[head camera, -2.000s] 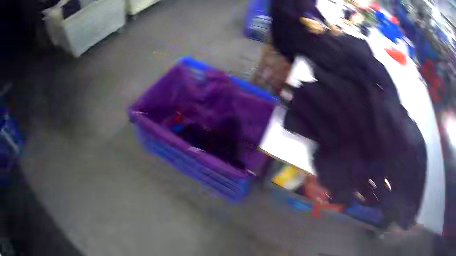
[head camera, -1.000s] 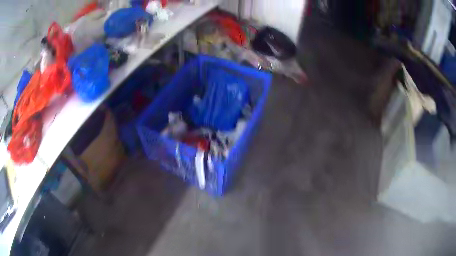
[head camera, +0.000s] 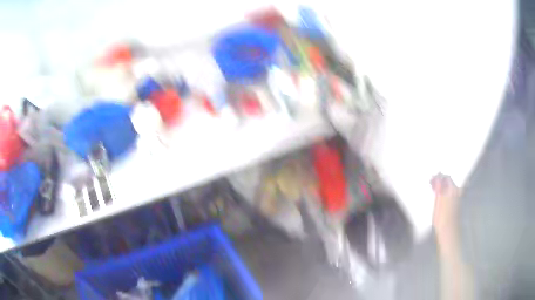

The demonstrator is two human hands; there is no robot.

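Observation:
One bare hand with its forearm shows blurred at the right, over the edge of a large white surface [head camera: 451, 76]. From its place I take it as my right hand [head camera: 444, 188]. Its fingers look bent, but blur hides whether they hold anything. My left hand is not in view. A long white table [head camera: 182, 170] runs across the left and middle. Blue bundles [head camera: 102, 132] and a round blue thing [head camera: 245, 53] lie on it. No dark garment can be made out.
A blue plastic crate [head camera: 232, 261] with blue and pale things in it stands on the floor below the table. Red things [head camera: 169, 106] lie among the clutter on the table. A red strip [head camera: 330, 176] and dark items are below the table's right end.
The view has swung from the floor and crate up to the cluttered table. The crate now sits low in the picture. A hand and forearm have come into view at the right.

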